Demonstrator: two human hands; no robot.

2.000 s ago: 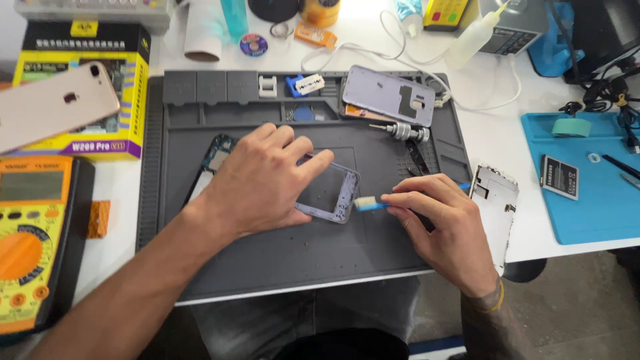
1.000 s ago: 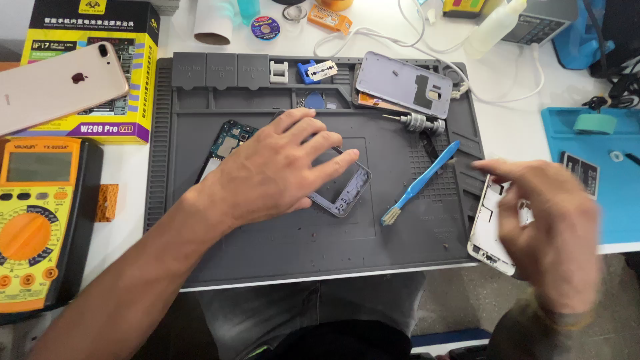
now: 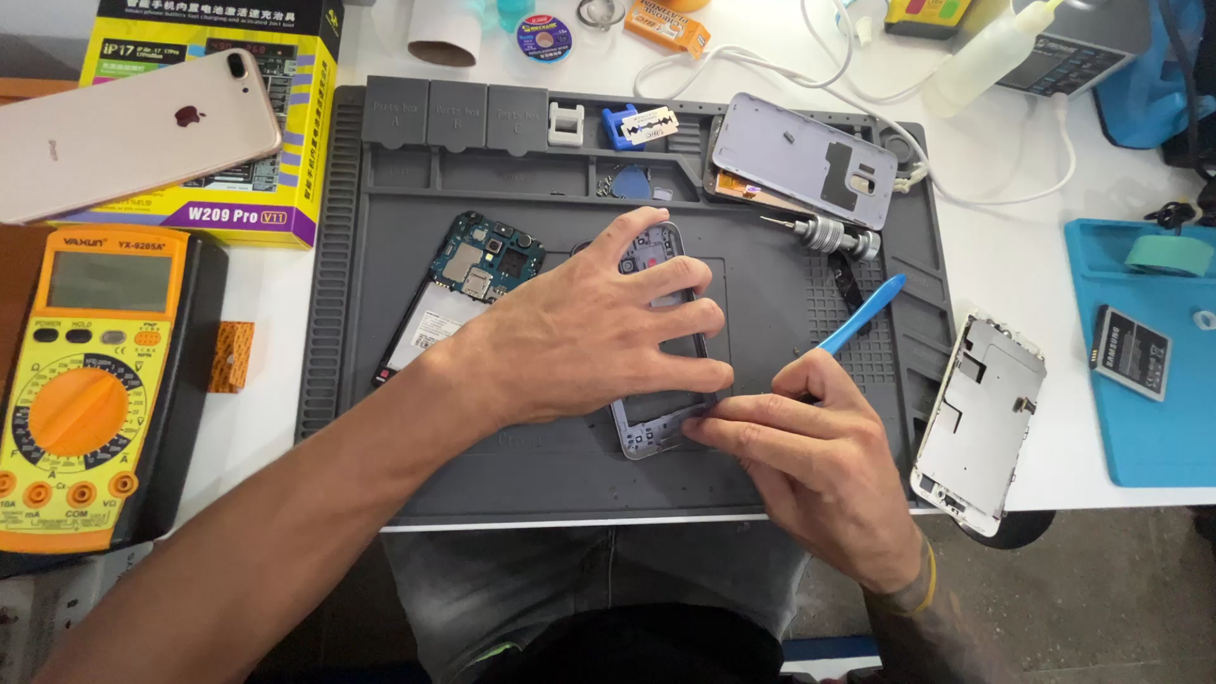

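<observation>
My left hand (image 3: pixel 608 328) is spread over a light purple phone mid-frame (image 3: pixel 654 432) on the grey repair mat, its fingertips along the right edge and its thumb hidden. At the frame's lower right corner are the fingertips of my right hand (image 3: pixel 822 456); whether they pinch something is unclear. A blue-handled brush (image 3: pixel 866 309) sticks out past the right hand, its bristles hidden. Left of the frame lies an opened phone with its circuit board (image 3: pixel 484 256) showing, partly under my left hand. A metal-bodied precision driver (image 3: pixel 831 236) lies at the upper right.
The mat's raised trays (image 3: pixel 456 114) run along its back, with a purple back cover (image 3: pixel 803 157) at their right end. A white phone screen assembly (image 3: pixel 983 418) overhangs the right edge. A multimeter (image 3: pixel 90 389) and a boxed phone tool (image 3: pixel 318 123) stand left; a blue mat (image 3: pixel 1140 418) lies right.
The right hand held the brush at the frame, then was away to the right with the brush on the mat. Now that hand is back at the frame's corner. The left hand stays on the frame.
</observation>
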